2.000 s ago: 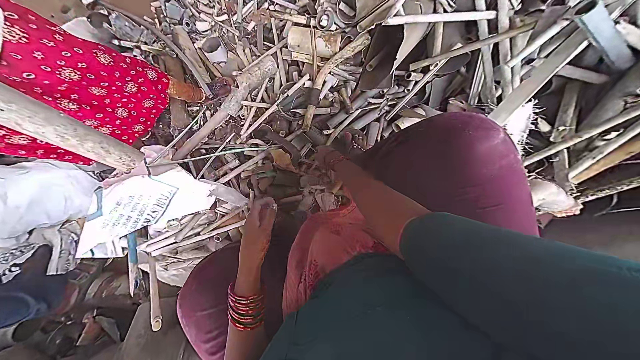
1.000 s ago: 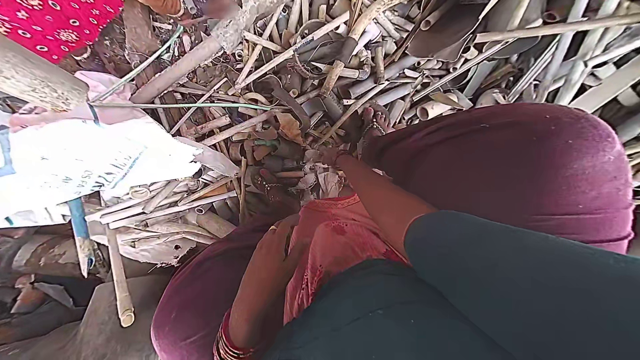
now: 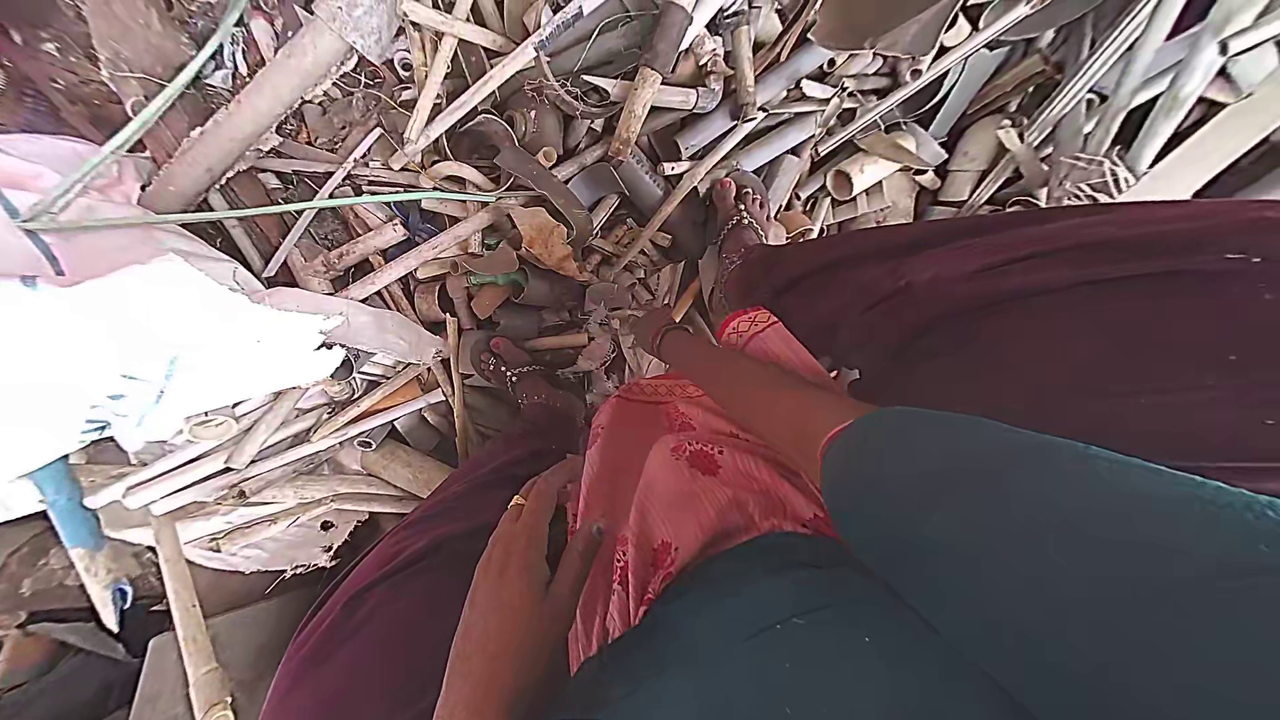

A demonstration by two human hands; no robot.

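Observation:
My left hand (image 3: 530, 570) rests on my lap, its ringed fingers apart at the edge of the pink patterned cloth (image 3: 680, 460), holding nothing that shows. My right hand (image 3: 655, 330) reaches down between my feet into scraps of pipe and debris; its fingers are partly hidden, and whether they hold something cannot be told. Close to it are a short tan piece (image 3: 558, 341) and pale shreds. A brown, leaf-like scrap (image 3: 547, 240) lies farther up among broken plastic pipes (image 3: 870, 172).
My feet, one at left (image 3: 510, 365) and one at right (image 3: 740, 220), stand in the scrap. A thick pipe (image 3: 250, 120) lies at upper left, near a green strip (image 3: 330, 204). A white sack (image 3: 150, 350) lies at left, with a blue pipe (image 3: 72, 510) below it.
My left hand has moved from beside the scrap back onto my lap. My right hand stays low between my feet. The view has moved closer, and the red patterned cloth at upper left is out of view.

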